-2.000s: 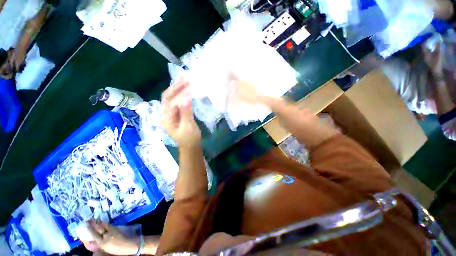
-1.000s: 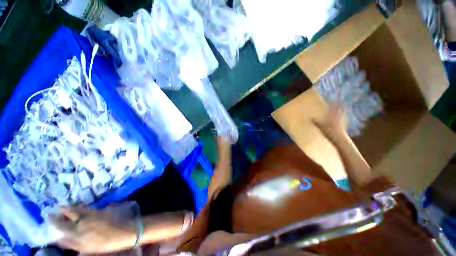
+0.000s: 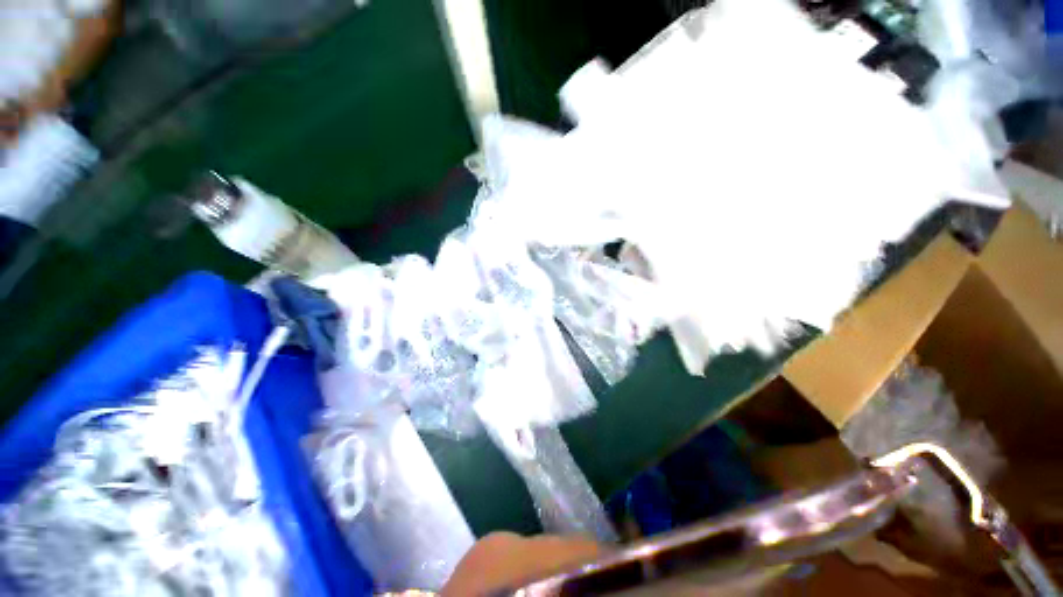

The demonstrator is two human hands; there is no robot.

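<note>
Bagged units (image 3: 501,303) with white cables lie in a heap at the bench's front edge. A large, glaring white pile of poly bags (image 3: 758,175) covers the bench to their right. A clear bag (image 3: 560,478) hangs over the edge below the heap. Neither of my hands shows clearly. A small skin-coloured patch shows between the units and the poly bags, too small to identify. The skin-coloured shape at the bottom edge, by a blurred glasses frame, is not clearly a hand.
A blue bin (image 3: 280,466) of tangled white units is at lower left. A white bottle (image 3: 274,233) stands behind it. The open carton (image 3: 880,332) at right, below the bench edge, holds bagged units. Part of another person's hand (image 3: 64,58) is at upper left.
The view has shifted towards the bench. My hands, one at the clear bag and one in the carton before, no longer show clearly. The other person's hand by the blue bin is gone.
</note>
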